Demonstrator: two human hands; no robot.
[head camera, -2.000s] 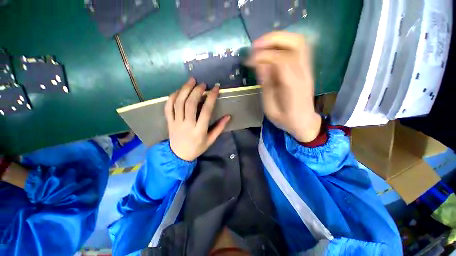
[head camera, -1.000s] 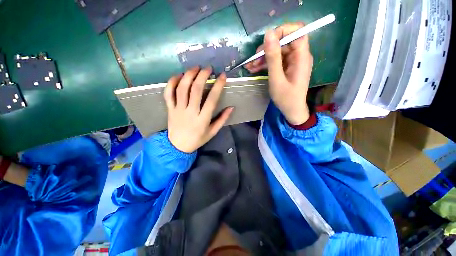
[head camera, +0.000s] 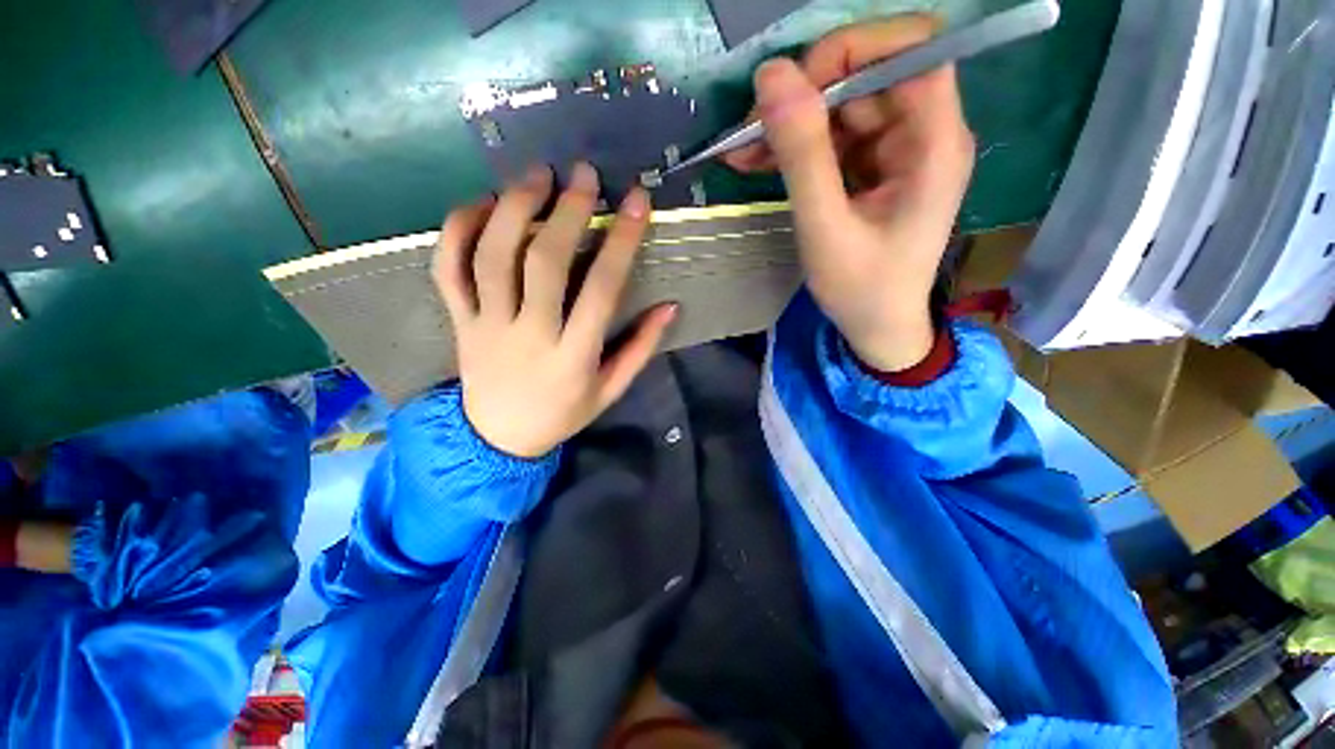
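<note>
A black circuit board with small metallic parts lies on the green mat in front of me. A grey striped sheet with a yellow-white far edge lies at the mat's near edge. My left hand rests spread on the sheet, its fingertips at the board's near edge. My right hand holds silver-grey tweezers. The tweezer tip is at the board's lower right corner, by my left index fingertip. Whether the tip grips a piece is too small to tell.
Dark boards lie at the left. More dark boards are cut off at the top edge. Curved white printed sheets lie at the right, above an open cardboard box. A neighbour's blue sleeve is at the lower left.
The view has shifted, so boards and sheet appear further left. My right hand was blurred over the board's right side two seconds ago; it now holds the tweezers steady with the tip at the board's corner.
</note>
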